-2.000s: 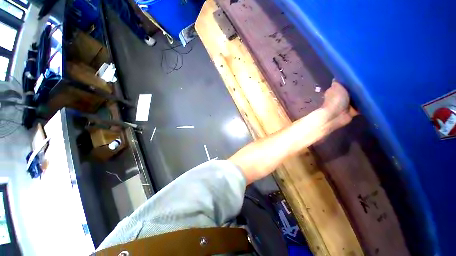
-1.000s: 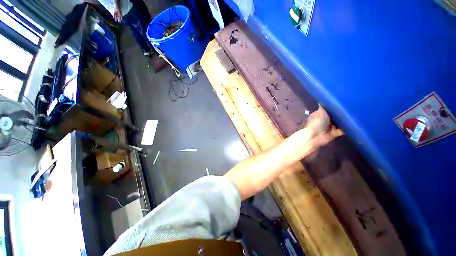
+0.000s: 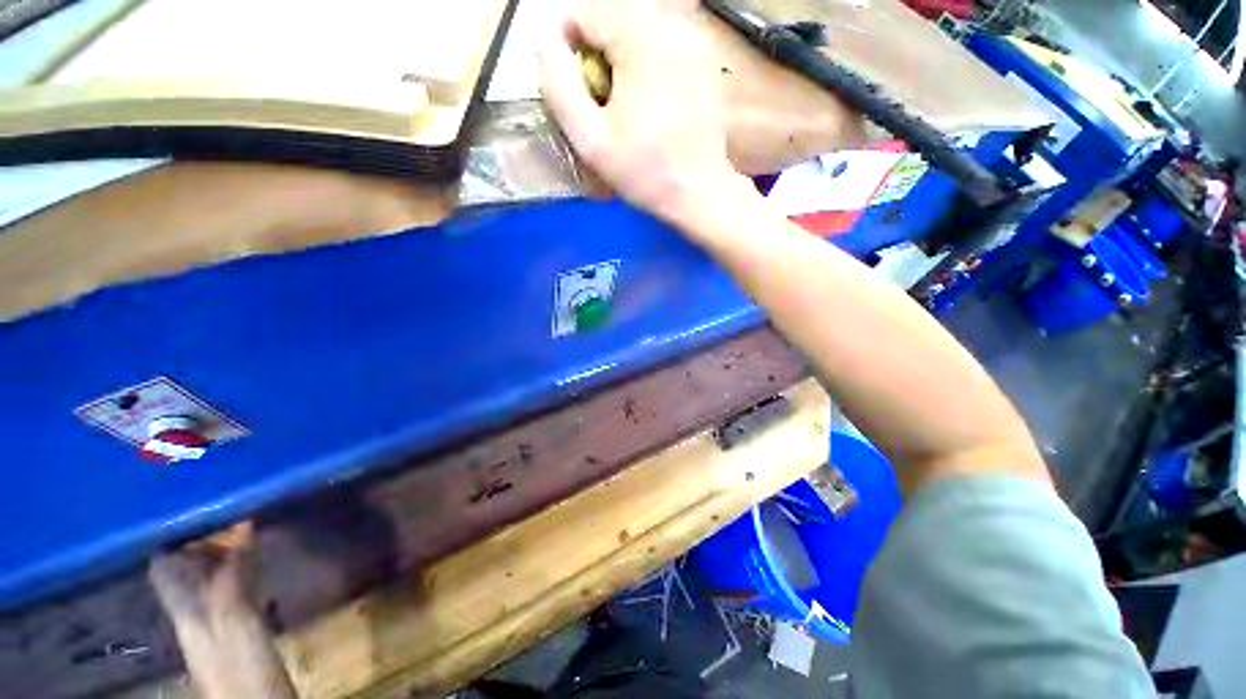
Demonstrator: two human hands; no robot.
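My right hand (image 3: 642,103) is over the press's brown-covered top, with a small yellow piece (image 3: 596,74) between its fingers. My left hand (image 3: 216,601) is low at the left, on the scarred purple-brown slab (image 3: 547,458) at the lower edge of the blue press beam (image 3: 396,328). Its fingertips are blurred and partly in shadow, so I cannot tell whether they hold anything. The pale timber edge (image 3: 547,567) runs along the near side of the slab.
A frame-shaped stack (image 3: 273,116) with a black edge lies on the top's left. A dark bar (image 3: 875,103) lies at the right. Green (image 3: 590,311) and red (image 3: 176,438) buttons sit on the beam. A blue bin (image 3: 779,560) and white offcuts (image 3: 791,647) are beyond the timber end.
The view has swung to the right and up over the press top. My right hand and the yellow piece have come into view. My left hand remains at the slab under the beam edge.
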